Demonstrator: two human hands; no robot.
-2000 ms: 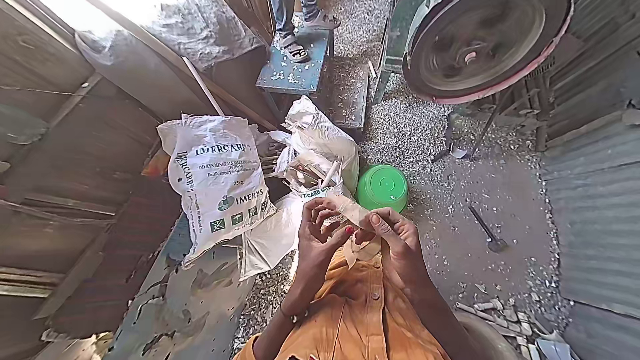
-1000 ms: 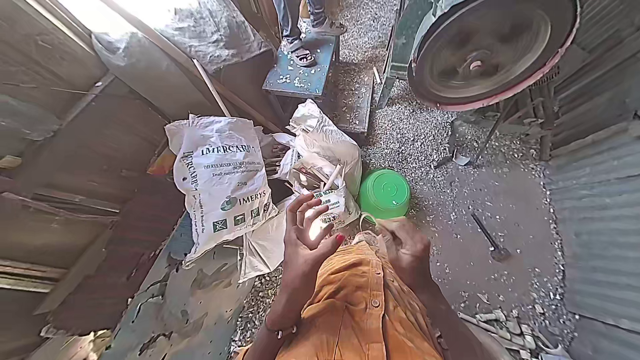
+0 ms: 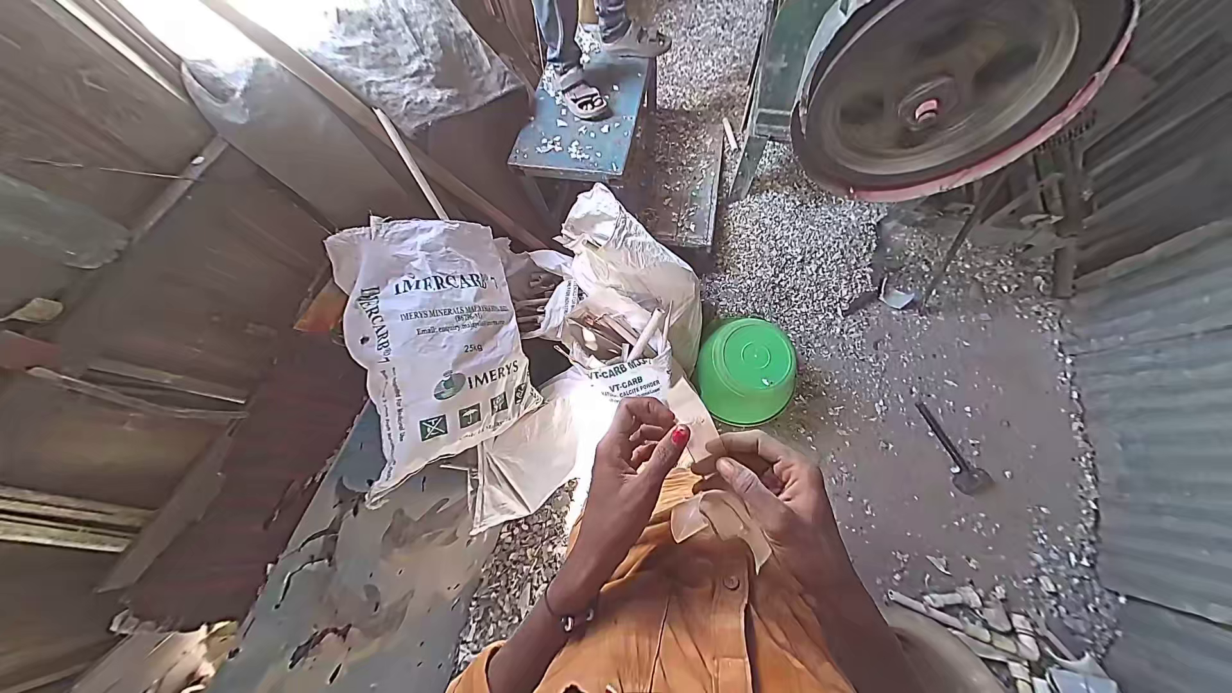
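My left hand (image 3: 635,472) is raised over my lap, thumb and fingers bent close together; whether something thin is between them cannot be told. Just to its right, my right hand (image 3: 775,486) has curled fingers on a pale, thin, curved piece (image 3: 717,520), which hangs below the palm in front of the orange shirt (image 3: 703,616). A flat tan piece (image 3: 691,419) shows behind the fingertips. Beyond the hands stands an open white sack (image 3: 650,279) with pale strips and sticks (image 3: 611,332) in it. An upside-down green plastic bowl (image 3: 746,371) sits beside that sack.
A large printed white sack (image 3: 443,337) lies at left. A big wheel (image 3: 948,96), blurred as if spinning, stands upper right. A person's sandaled feet (image 3: 582,96) rest on a blue bench (image 3: 573,135). A dark metal tool (image 3: 953,452) and pale chips (image 3: 799,250) lie on the floor.
Two seconds ago both hands held a tan strip up between them. A second ago my left hand was spread apart; its fingers have since bent together, and it has come nearer my right hand.
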